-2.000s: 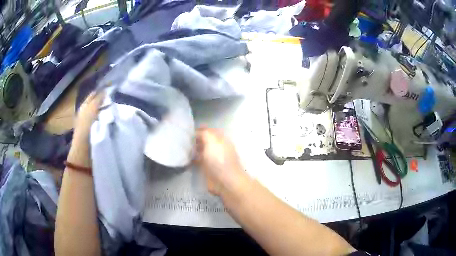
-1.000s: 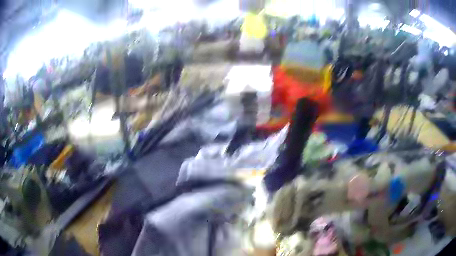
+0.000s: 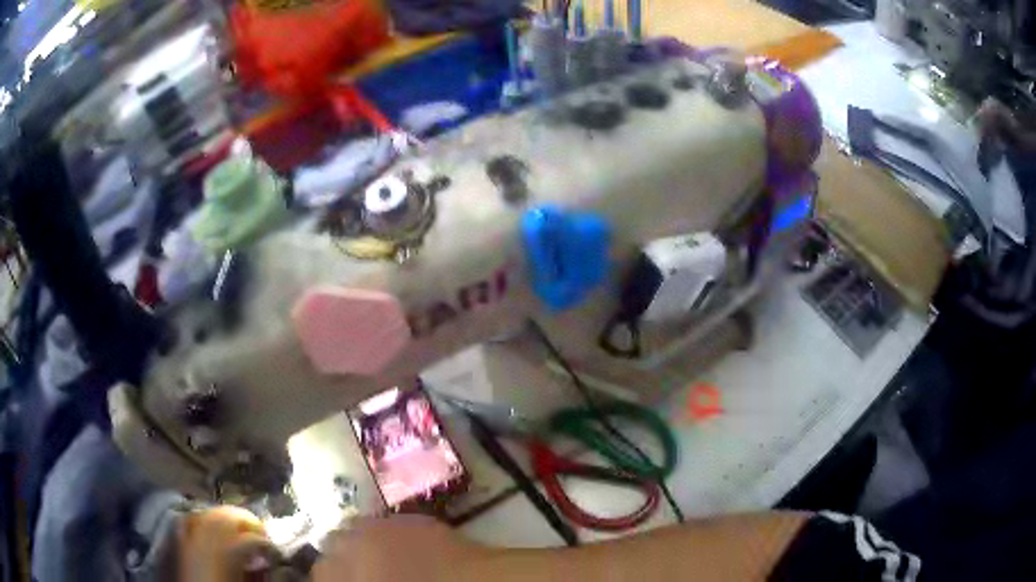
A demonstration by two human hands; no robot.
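The beige sewing machine arm [image 3: 477, 216] fills the middle, with a pink pad [image 3: 352, 330] and a blue pad [image 3: 565, 256] on it. Its brightly lit needle area [image 3: 312, 472] is at the lower left. My left hand [image 3: 227, 546] is blurred at the bottom edge, below the machine head, beside grey-blue cloth [image 3: 85, 512]. My right hand [image 3: 375, 551] lies just right of it, cut off by the bottom edge, its forearm reaching right. Whether either hand grips cloth is hidden.
A lit smartphone [image 3: 407, 446] stands close above my right hand. Red-handled scissors [image 3: 596, 517], green loops [image 3: 642, 438] and a thin black tool [image 3: 523, 477] lie to its right. A green thread cone [image 3: 236, 199] and red and blue items are behind the machine.
The view swung up, then down and right, so the machine now looks much larger. My hands have moved from the cloth and white curved piece at the left to the needle area.
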